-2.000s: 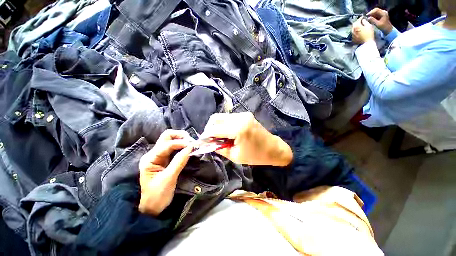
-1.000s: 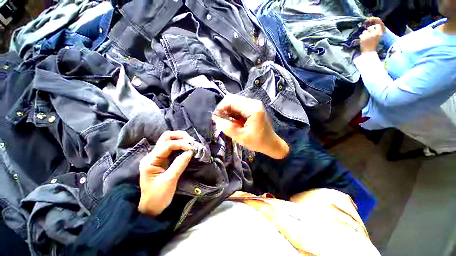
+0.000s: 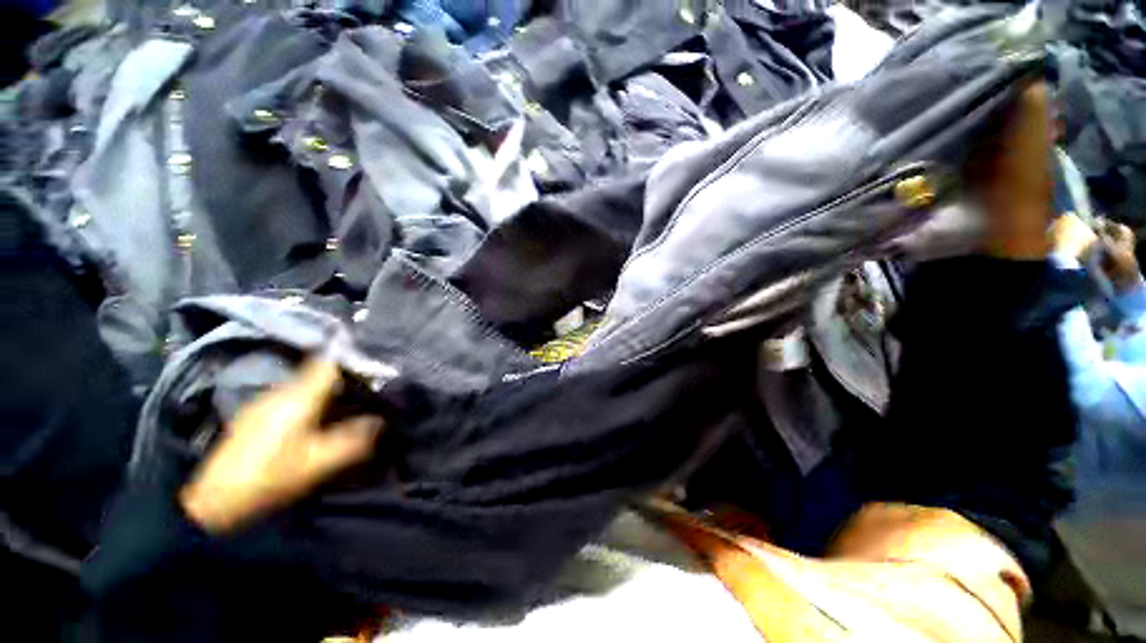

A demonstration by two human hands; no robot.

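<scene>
A grey-black denim jacket is stretched across the view, raised at the right and low at the left. A bit of yellow-gold embroidery shows at its middle. My right hand is blurred, raised at the upper right at the jacket's lifted end; its fingers are hidden or smeared, and no snips can be made out. My left hand is blurred at the lower left, its fingertips at the grey cloth; its hold is unclear.
More grey-black denim garments with brass-coloured buttons are heaped behind. A white and orange apron or cloth covers my lap. At the right edge, a person's light blue sleeve and hands show partly behind my right arm.
My right hand has moved up and far right, and the jacket is now lifted and spread. My left hand has moved left, off the small bit of cloth it pinched. The view has shifted.
</scene>
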